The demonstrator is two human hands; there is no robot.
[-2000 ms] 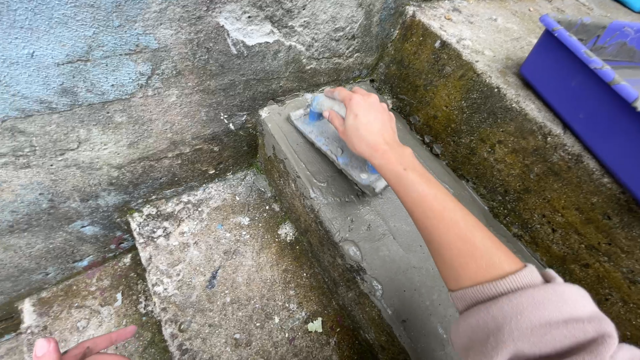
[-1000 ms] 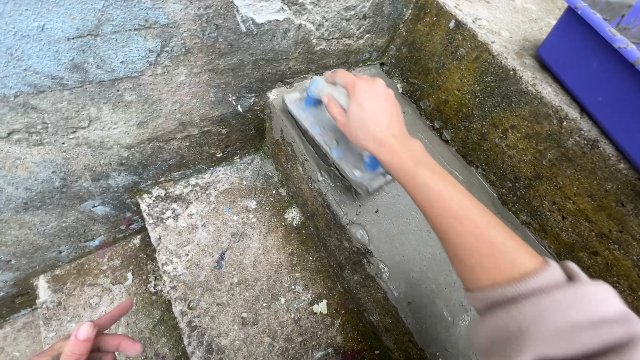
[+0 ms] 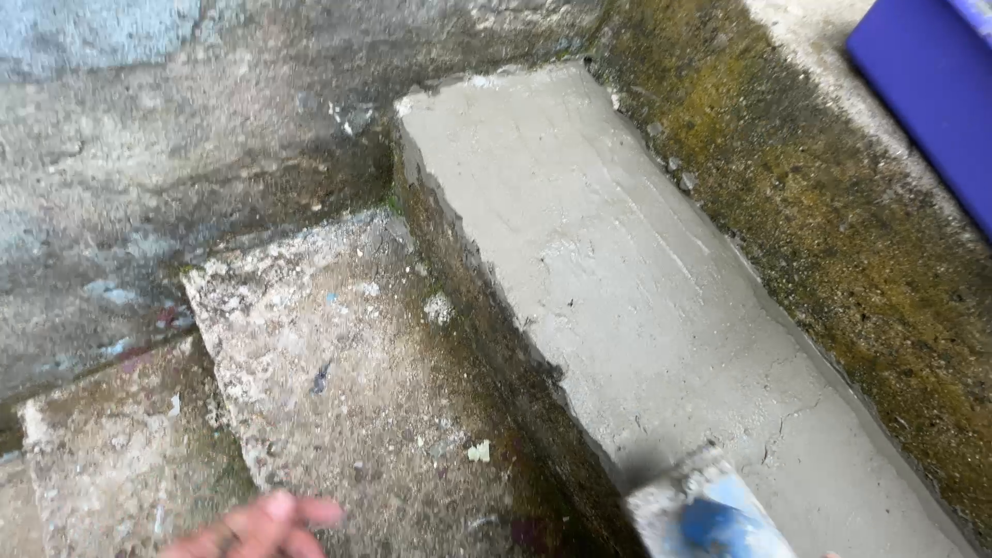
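Smooth wet grey mortar (image 3: pixel 620 256) covers the top of a concrete step that runs from the wall toward the lower right. It shows faint ridges and a small crack near its lower part. A mortar-smeared plastering float (image 3: pixel 709 511) with blue fittings is at the bottom edge, over the mortar's near left edge; its lower part is cut off. Only a sliver of my right hand (image 3: pixel 831 554) shows beside it, and its grip on the handle is out of frame. At the lower left my left hand (image 3: pixel 263 528), blurred, has its fingers apart and holds nothing visible.
Lower rough concrete steps (image 3: pixel 333 387) descend at the left. A weathered wall (image 3: pixel 232 139) with flaking blue paint stands behind. Along the right rises a mossy concrete riser (image 3: pixel 837 225), with a purple plastic tub (image 3: pixel 922 101) on the ledge above.
My right hand and the float have moved from the step's far end down to the bottom edge, uncovering the mortar there. The view has shifted closer. My left hand remains at the lower left.
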